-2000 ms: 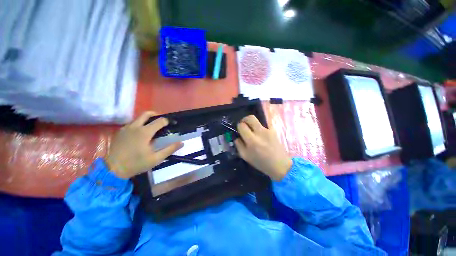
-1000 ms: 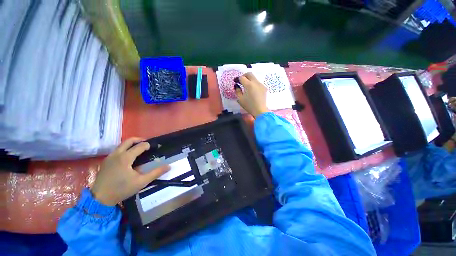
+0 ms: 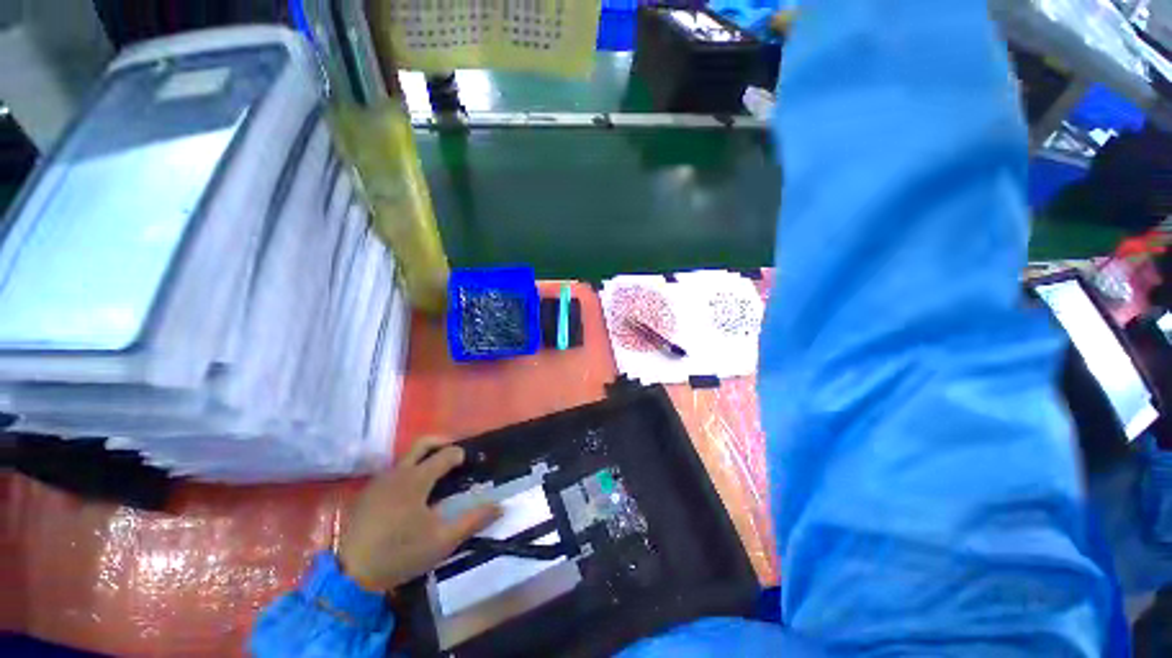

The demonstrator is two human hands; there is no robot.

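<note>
An opened tablet unit (image 3: 514, 553), with a silver-white battery, black flex cables and a small green board, lies in a black tray (image 3: 701, 501) at the lower centre. My left hand (image 3: 409, 521) grips the tray's left side, with its thumb over the battery. My right arm reaches up along the right of the view; its hand is beyond the top edge, so what it holds is hidden. A dark pick tool (image 3: 658, 338) lies on the red-dotted card (image 3: 626, 364). Beside it is a card with grey-blue dots (image 3: 735, 315).
A blue bin (image 3: 494, 315) of dark parts and a turquoise strip (image 3: 563, 316) lie behind the tray. A tall stack of covers and white sheets (image 3: 276, 296) stands left. The green conveyor (image 3: 604, 193) runs behind. Another tray unit (image 3: 1099, 360) is at right, partly hidden by my sleeve.
My right hand has left the dot cards and gone up out of view. The dark tool now lies on the cards. My left hand stays at the tray. The view has tilted up.
</note>
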